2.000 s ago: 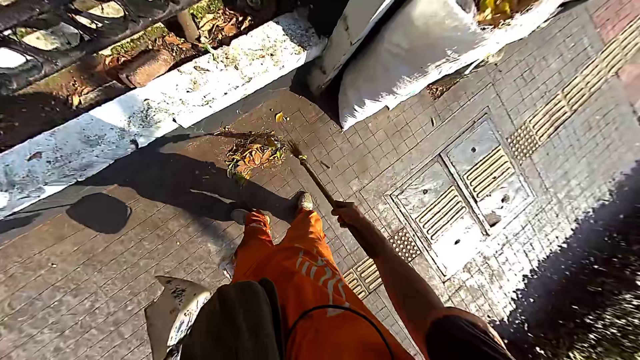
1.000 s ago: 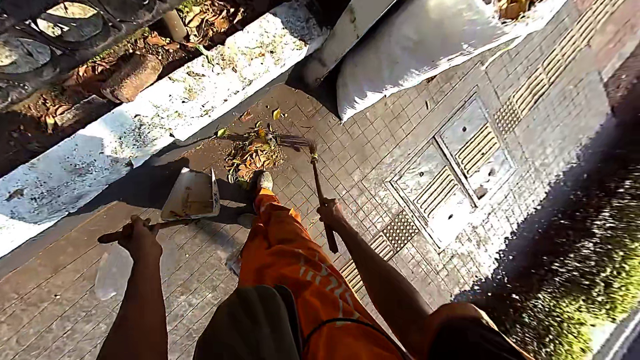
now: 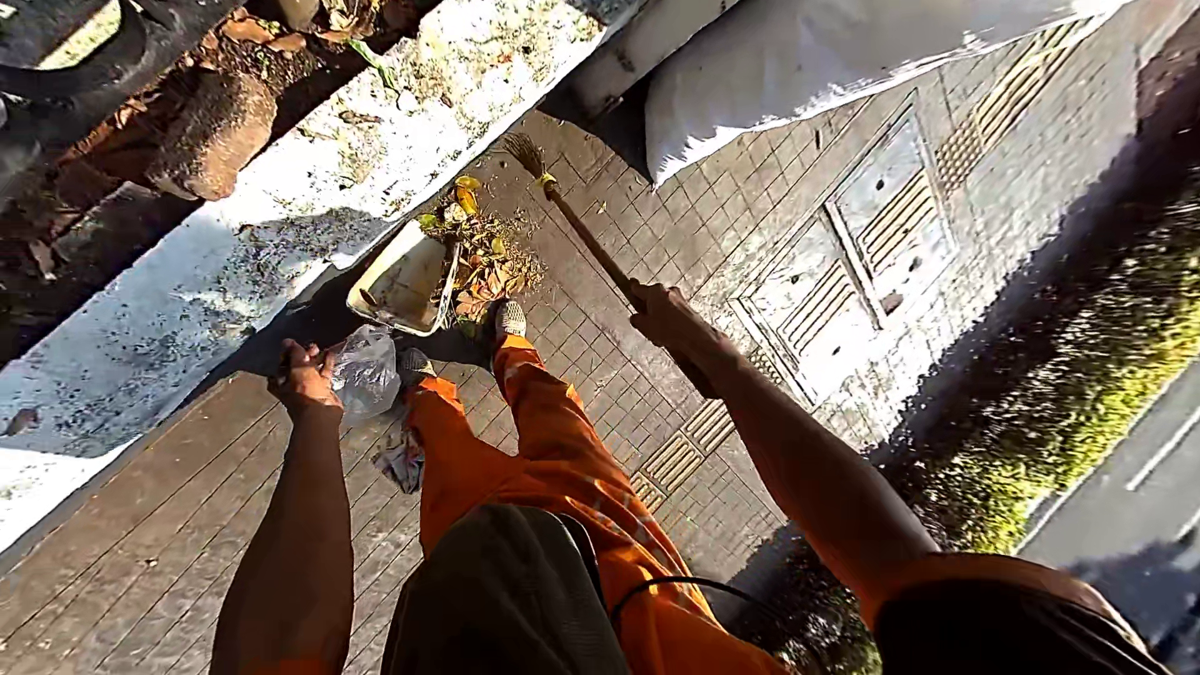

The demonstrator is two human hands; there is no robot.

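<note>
My left hand (image 3: 307, 375), fingers curled, appears closed on the handle of a dustpan; the handle is mostly hidden. The pale dustpan (image 3: 401, 277) lies by the white curb, its open side against a pile of dry and yellow leaves (image 3: 487, 272). A clear plastic bag (image 3: 366, 373) shows just right of that hand. My right hand (image 3: 670, 323) grips the wooden stick of a small broom (image 3: 595, 246). The broom's bristles are beyond the pile, near the curb, apart from the leaves.
A white-painted curb (image 3: 309, 211) runs diagonally past a soil bed with a stone (image 3: 216, 136). At the top is a large white sack (image 3: 797, 70). Metal-framed covers (image 3: 853, 253) are set in the paving, and a hedge (image 3: 994, 459) borders a road. A crumpled cloth (image 3: 401, 462) lies by my feet.
The dustpan has moved from left of the leaves to touch the pile. The broom's bristles, over the pile a second ago, are now past it toward the curb. My left hand has come closer to my feet.
</note>
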